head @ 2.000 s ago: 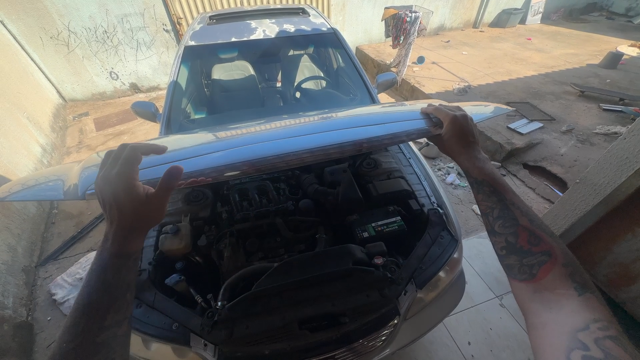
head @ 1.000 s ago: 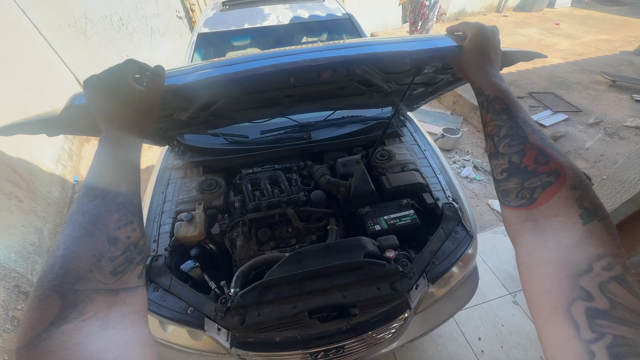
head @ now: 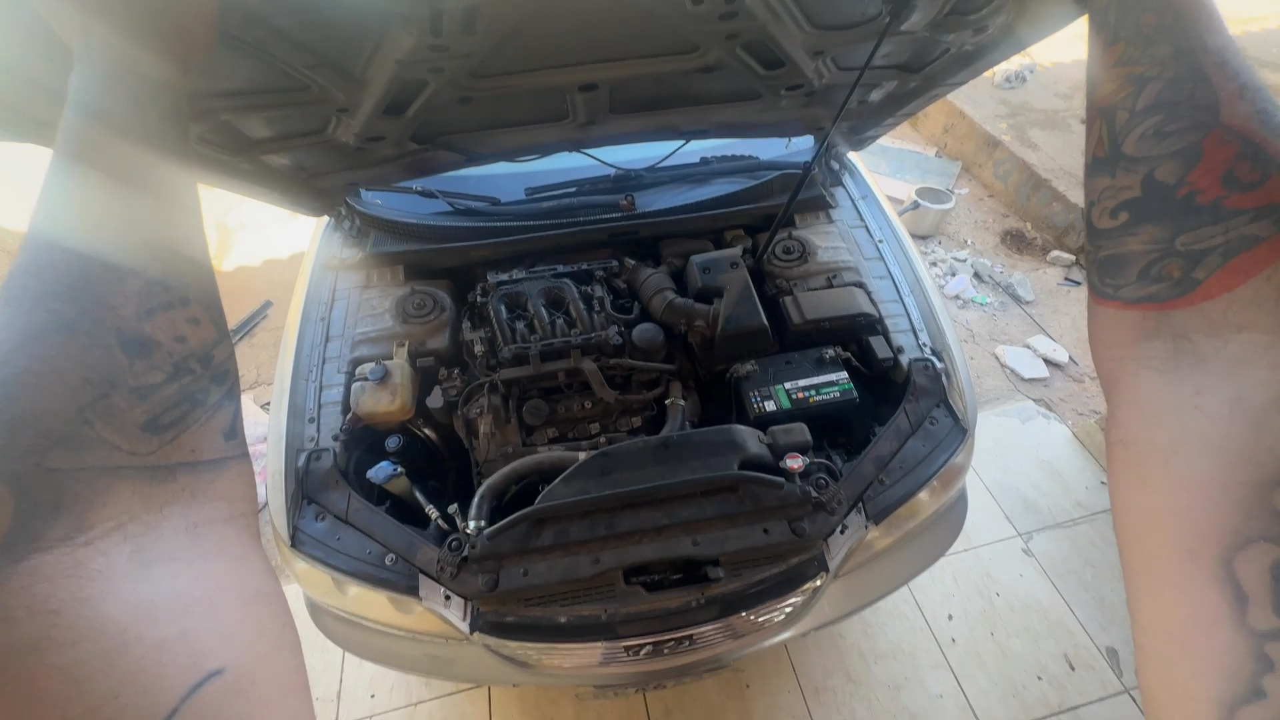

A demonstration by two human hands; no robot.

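Observation:
Both my forearms reach up along the sides of the view, and my left hand and my right hand are out of frame above. The raised car hood [head: 480,90] spans the top, its underside showing, with a thin dark prop rod [head: 830,130] running from it down to the right side of the engine bay. Below lie the engine [head: 560,350], a black car battery [head: 800,390], the air filter box [head: 735,300], a yellowed plastic coolant reservoir [head: 384,392], a blue filler cap [head: 384,472] and the red-marked radiator cap [head: 795,462]. Wiper arms rest at the windshield base.
The car's front bumper [head: 880,570] and chrome grille [head: 660,640] stand over a tiled floor [head: 1000,620]. To the right are a metal pot [head: 928,210], broken rubble [head: 1022,362] and a concrete ledge [head: 1000,160]. A dark strip [head: 250,320] lies at left.
The hood has swung upward, uncovering the engine bay and the windshield base. My hands, on its front edge in both earlier frames, have risen out of view. The view has tilted down.

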